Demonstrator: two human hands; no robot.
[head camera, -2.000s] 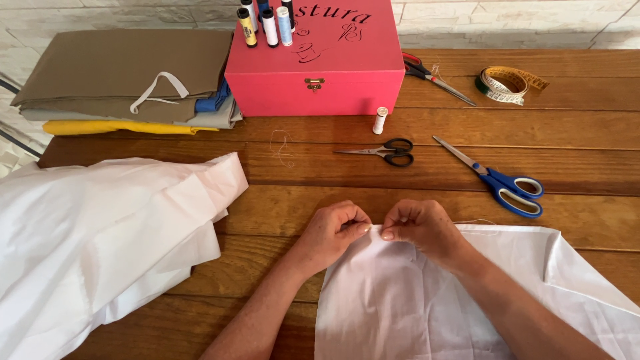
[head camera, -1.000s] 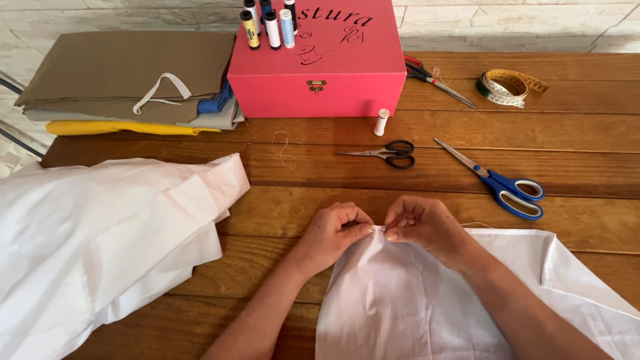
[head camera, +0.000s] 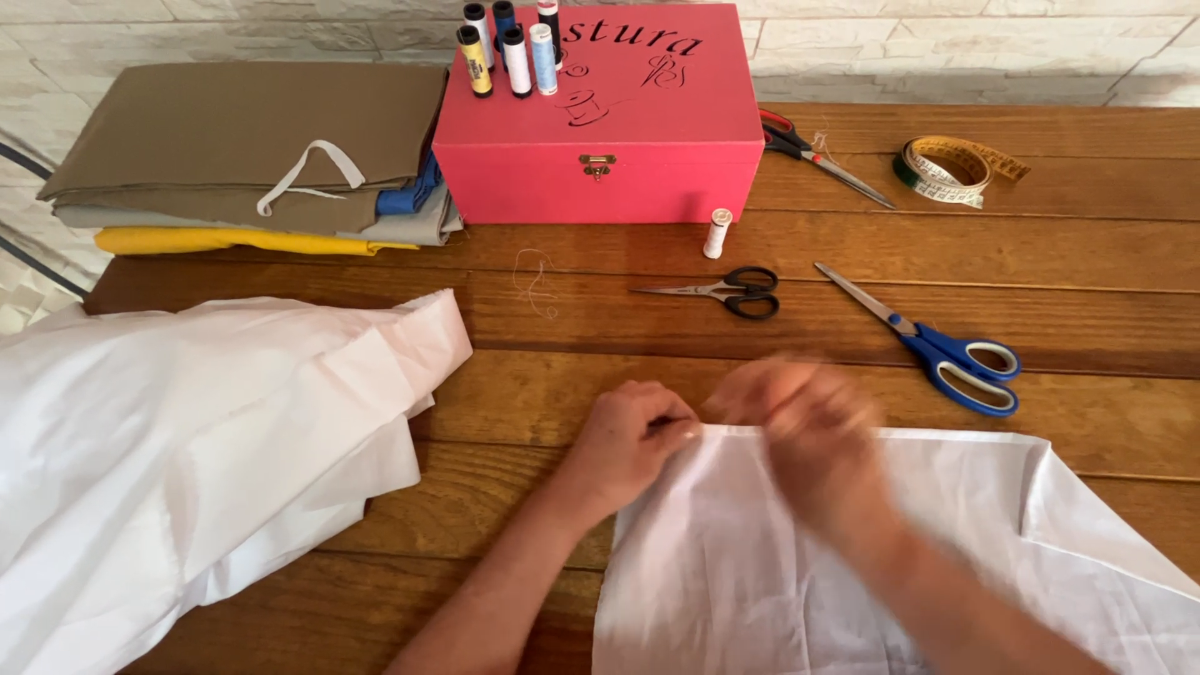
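White fabric (head camera: 731, 562) with a folded top edge lies at the lower right. My left hand (head camera: 633, 450) pinches that edge near its left corner between thumb and fingers. My right hand (head camera: 811, 431), blurred by motion, is raised over the edge just to the right; whether it holds a needle or thread cannot be seen. Beyond the hands lie small black-handled scissors (head camera: 745, 292) and, to the right, large blue-handled scissors (head camera: 956, 366). A spool of white thread (head camera: 717, 234) stands near the pink box. A loose thread (head camera: 538, 281) lies left of the small scissors.
More white fabric (head camera: 187, 450) is heaped at the left. A pink wooden box (head camera: 600, 178) with several thread spools (head camera: 517, 62) on top stands at the back. Folded cloths (head camera: 244, 141) are stacked beside it. Red-and-black scissors (head camera: 825, 159) and a tape measure (head camera: 947, 173) lie at the back right.
My right hand has come away from the pinched spot beside my left hand and is moving fast. My left hand stays at the fabric edge.
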